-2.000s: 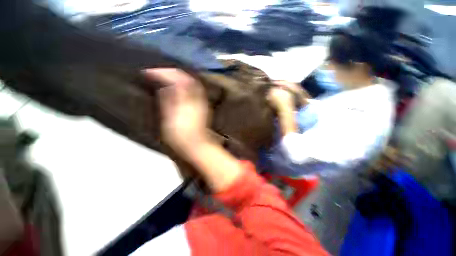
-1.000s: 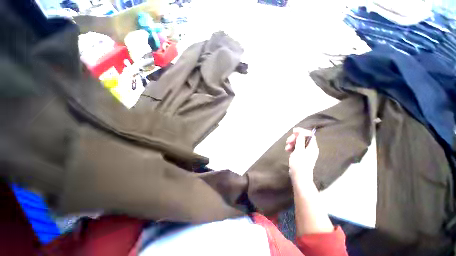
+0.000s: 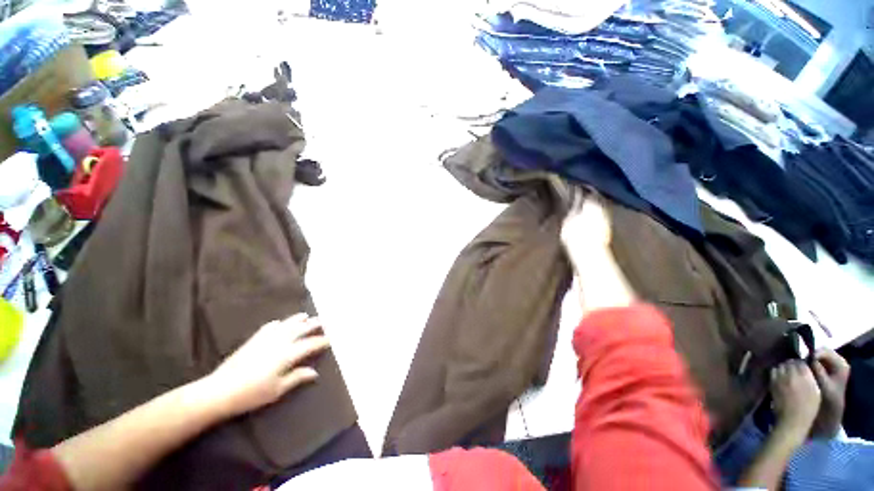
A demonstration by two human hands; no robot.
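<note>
Dark brown trousers (image 3: 254, 278) lie on the left side of the white table. My left hand (image 3: 278, 357) rests on them with its fingers a little apart, holding nothing I can see. A second pair of brown trousers (image 3: 494, 307) lies at the centre right. My right hand (image 3: 585, 225) is at its upper part, just below the navy cloth (image 3: 594, 144). Its fingertips are hidden or blurred, so I cannot tell whether they grip the cloth.
Another person's hands (image 3: 805, 388) hold dark cloth at the lower right. Packed garments (image 3: 613, 48) are stacked at the upper right. A red tape dispenser (image 3: 93, 182), a turquoise item (image 3: 43, 134) and pens (image 3: 38, 278) stand or lie at the left on the white table (image 3: 383, 144).
The brown trousers on the left now lie on the table. My left hand has come into view on them. My right hand has reached further up the right pair. Another person's hands have appeared.
</note>
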